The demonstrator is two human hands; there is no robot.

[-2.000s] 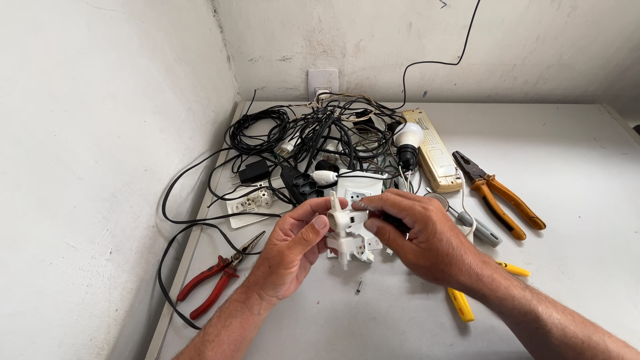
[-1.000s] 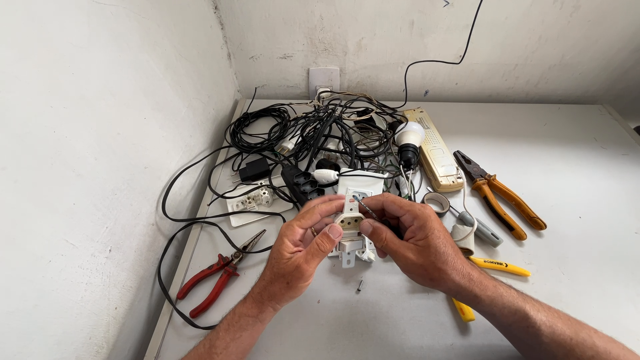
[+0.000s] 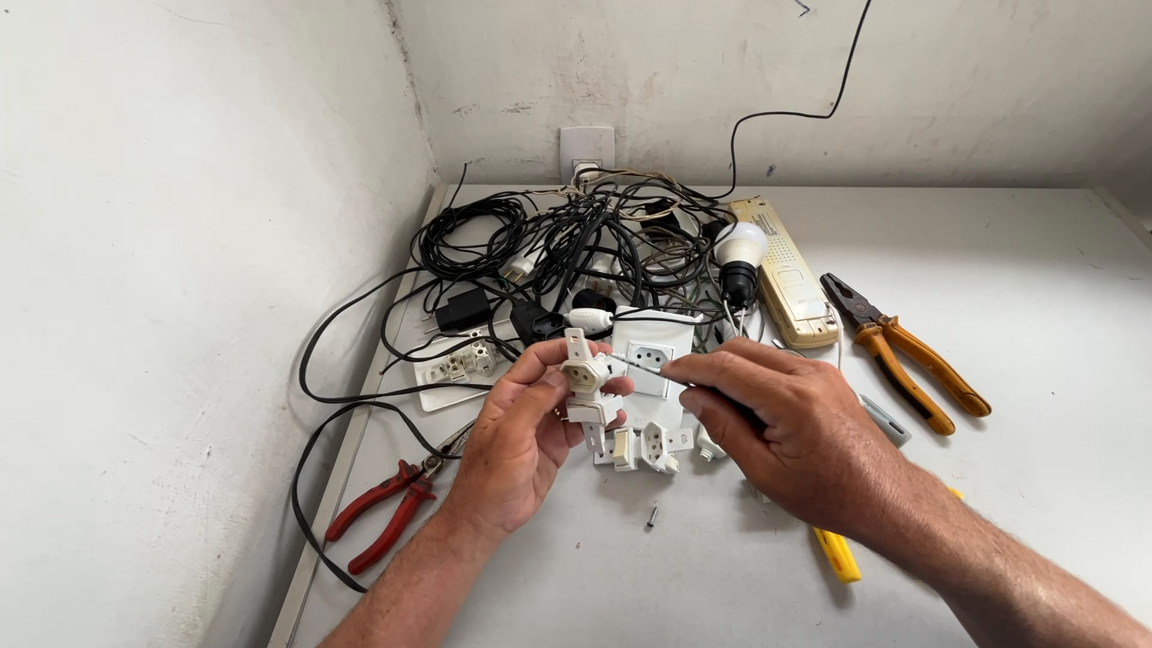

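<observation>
My left hand (image 3: 522,441) grips a white socket module on a mounting bracket (image 3: 587,378), near the middle of the view. From the right, my right hand (image 3: 778,418) holds a thin metal-shafted screwdriver (image 3: 643,367), its tip at the side of the module; its handle is mostly hidden in the hand. Behind the hands lies a white wall plate with a socket (image 3: 650,360). Just below it sit a white switch module (image 3: 623,448) and another socket module (image 3: 659,448). A small screw (image 3: 652,517) lies on the table in front of them.
Tangled black cables (image 3: 585,234) fill the back. Red-handled pliers (image 3: 396,513) lie left, orange-handled pliers (image 3: 909,360) right. A light bulb in a black holder (image 3: 740,256) rests beside a beige handset-like device (image 3: 787,274). A yellow-handled tool (image 3: 837,553) is partly under my right forearm.
The socket module in my left hand has turned and moved left of the wall plate's socket. My right hand has drawn back rightward, showing the screwdriver shaft.
</observation>
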